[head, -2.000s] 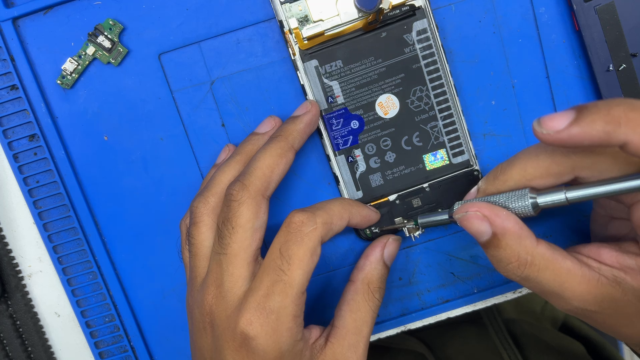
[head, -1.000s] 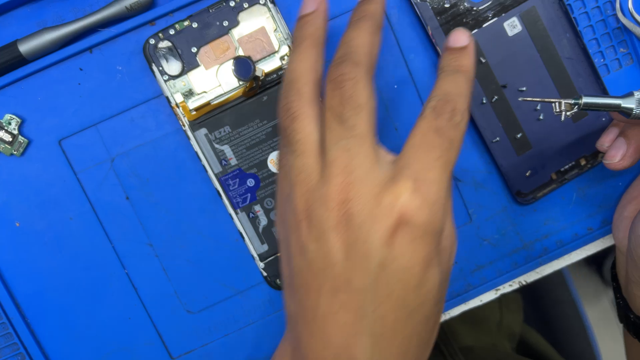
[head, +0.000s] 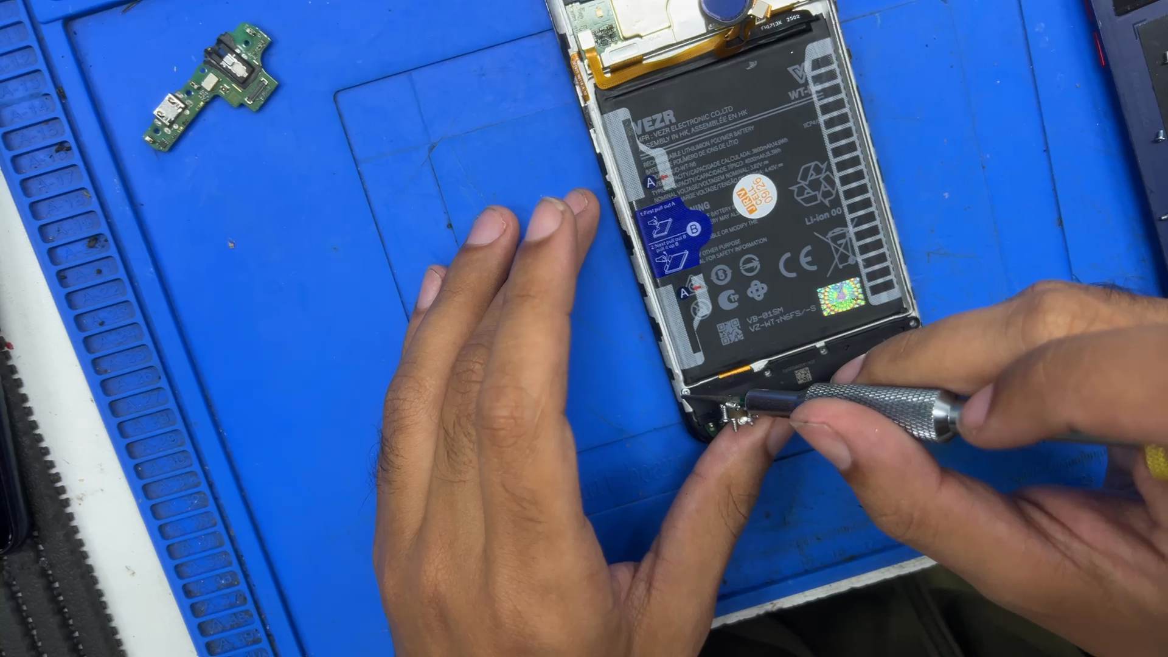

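Note:
An opened smartphone (head: 639, 301) lies on the blue mat with its black battery (head: 757, 219) showing. My right hand (head: 995, 438) holds a precision screwdriver (head: 876, 406) with a knurled metal grip. Its thin tip lies over the lower left corner of the phone. Several small screws (head: 735, 417) cling in a cluster near the front of the shaft. My left hand (head: 511, 438) is spread at the phone's lower left, its thumb tip by the bottom edge, just under the screws; it grips nothing visible.
A small green charging-port circuit board (head: 214, 87) lies at the upper left of the blue silicone mat (head: 301, 237). The dark phone back cover (head: 1131, 119) is at the right edge. A black ridged object (head: 46, 538) stands at the lower left.
A second ago the screwdriver was over the back cover at the right, with small screws on its tip; now it is at the phone's bottom corner. My left hand has moved off the battery.

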